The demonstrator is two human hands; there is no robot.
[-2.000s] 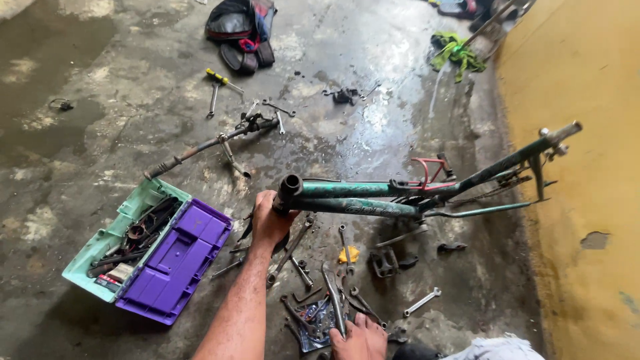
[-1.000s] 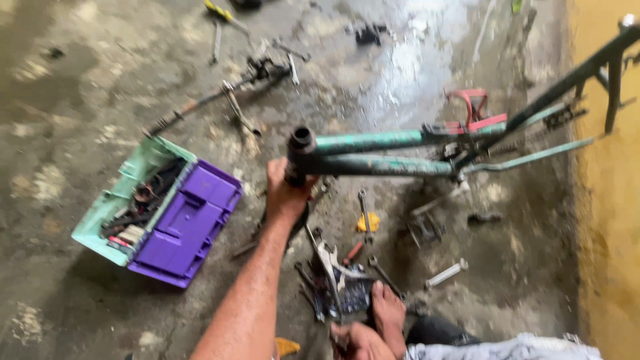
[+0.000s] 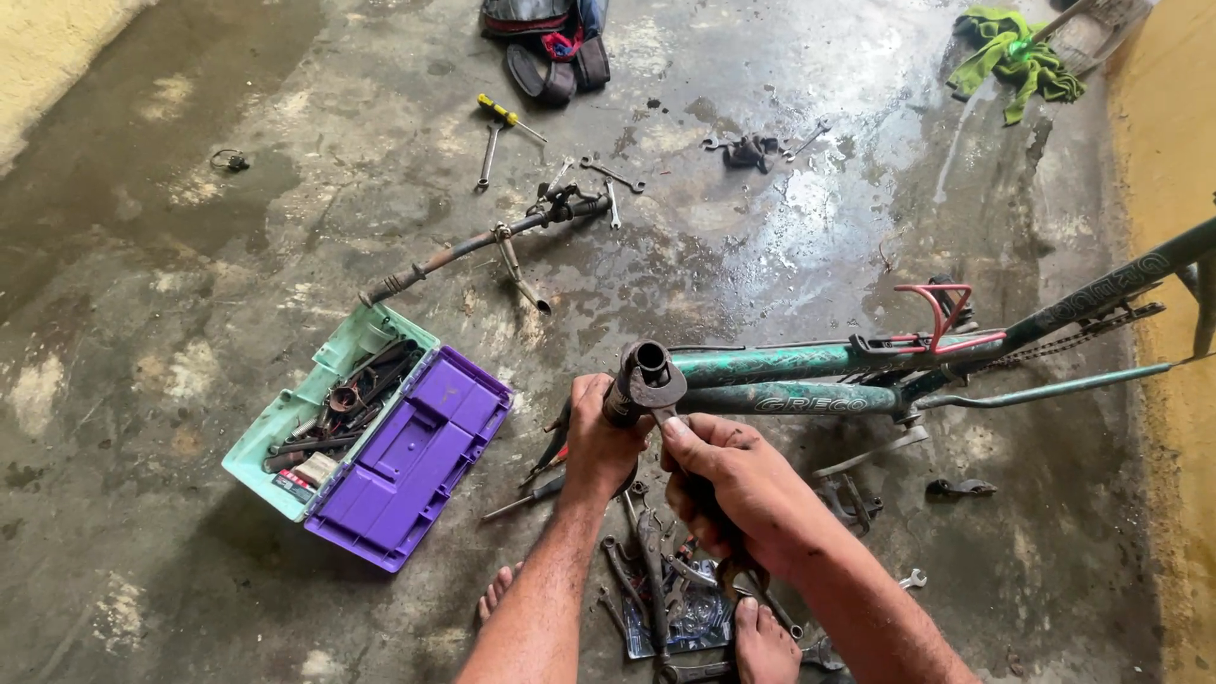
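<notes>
A green bicycle frame (image 3: 798,366) stretches from the middle to the right edge. My left hand (image 3: 600,442) is closed around its head tube (image 3: 622,399), below the open top of the steerer tube (image 3: 652,357). My right hand (image 3: 736,484) grips a large wrench (image 3: 662,397), whose jaw sits around the fitting at the top of the head tube. The wrench's handle is mostly hidden in my fist. Below my hands, pliers (image 3: 654,560) and several wrenches lie on a plastic package (image 3: 698,613) between my feet.
An open toolbox (image 3: 408,456) with a purple lid and loose parts stands left. Beyond it lie a handlebar (image 3: 456,252), a yellow screwdriver (image 3: 511,118), wrenches and a dark bag (image 3: 556,57). A red bottle cage (image 3: 940,318) is on the frame. A yellow wall (image 3: 1164,142) borders the right.
My right hand has come up from the tools on the floor to the head tube, with a large wrench now on the fitting. My left hand stays at the head tube.
</notes>
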